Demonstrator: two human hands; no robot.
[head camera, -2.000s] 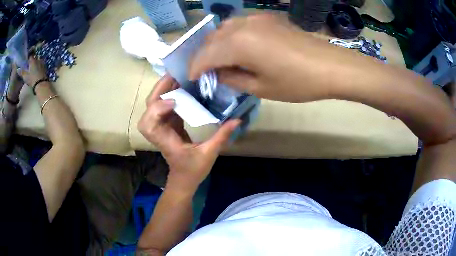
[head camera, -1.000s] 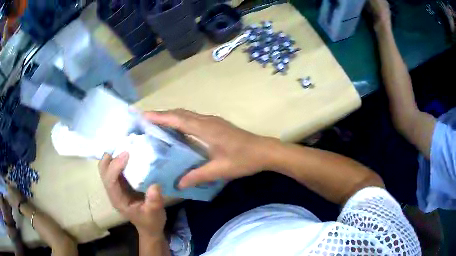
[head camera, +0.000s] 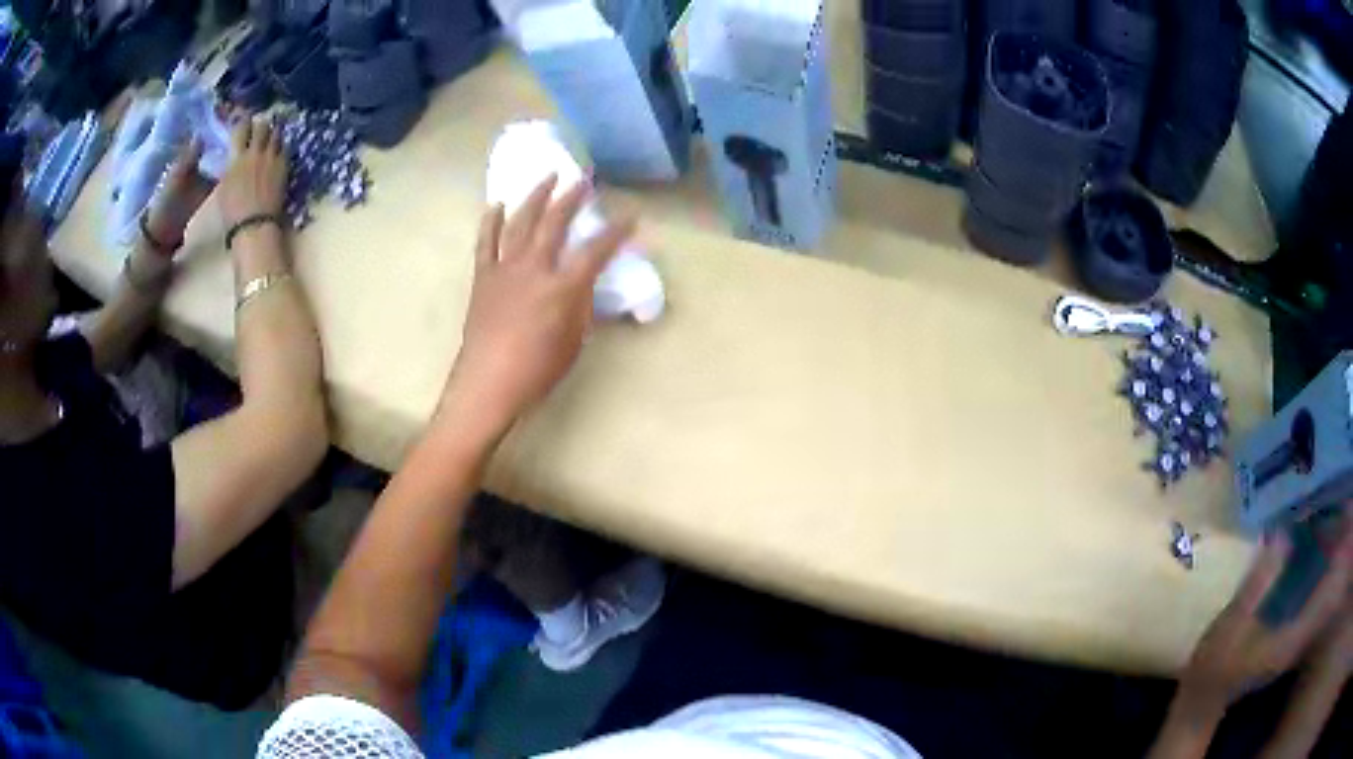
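Observation:
A white wrapped bundle, probably an appliance in its bag, lies on the tan table left of centre. My left hand is over its near side with fingers spread. The fingers hide part of it, and whether they touch it is unclear. My right hand is not seen. Two light blue-grey retail boxes stand at the back: one near the bundle, the other just right of it, with a dark device picture on its front.
Dark cup-shaped parts stand stacked at the back right. A white cable touches a pile of small star-shaped parts. Another person's arms are at the left. Blurred hands, seemingly another person's, are below a box at the right.
The box that was in both my hands is out of them. My left hand is now over the white bundle, and my right hand has left the view. The camera view has shifted.

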